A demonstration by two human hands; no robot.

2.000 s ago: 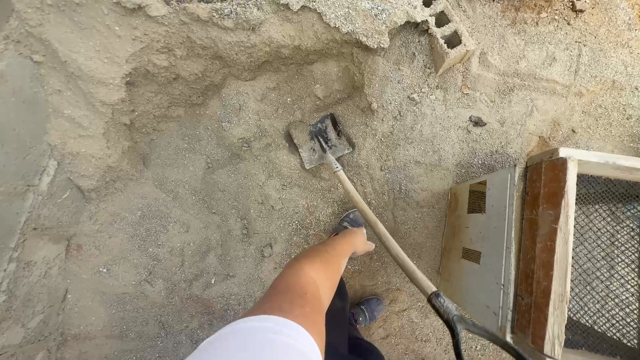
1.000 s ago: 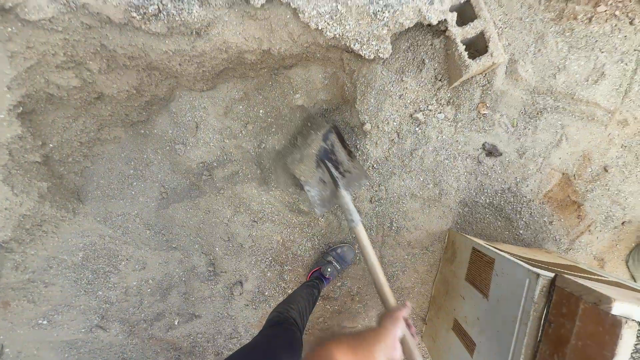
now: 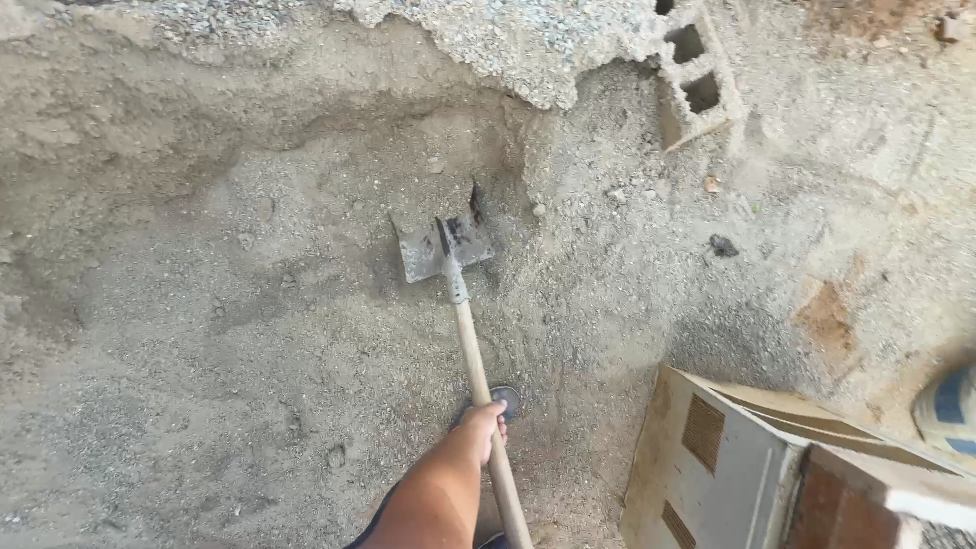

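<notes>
My left hand [image 3: 484, 431] is closed around the wooden shaft of a shovel [image 3: 474, 358], low in the middle of the view. The shaft runs up to a worn metal blade [image 3: 427, 255], whose front part is sunk in or covered by sandy gravel [image 3: 427, 183]. Dark marks show on the blade's right half. The shaft's lower end leaves the view at the bottom, so its grip is hidden. My right hand is out of view. A shoe [image 3: 505, 398] shows just behind my left hand.
A raised bank of gravel [image 3: 526, 46] runs along the top. Against its right end lies a hollow concrete block [image 3: 698, 84]. At the lower right stands a pale box-like cabinet [image 3: 717, 457] with vents, beside a brown panel [image 3: 839, 496]. A blue-and-white sack [image 3: 945, 404] is at the right edge.
The blade was blurred a second ago and now appears sharp, against the sand. My left hand, off the shaft two seconds ago, is now around it.
</notes>
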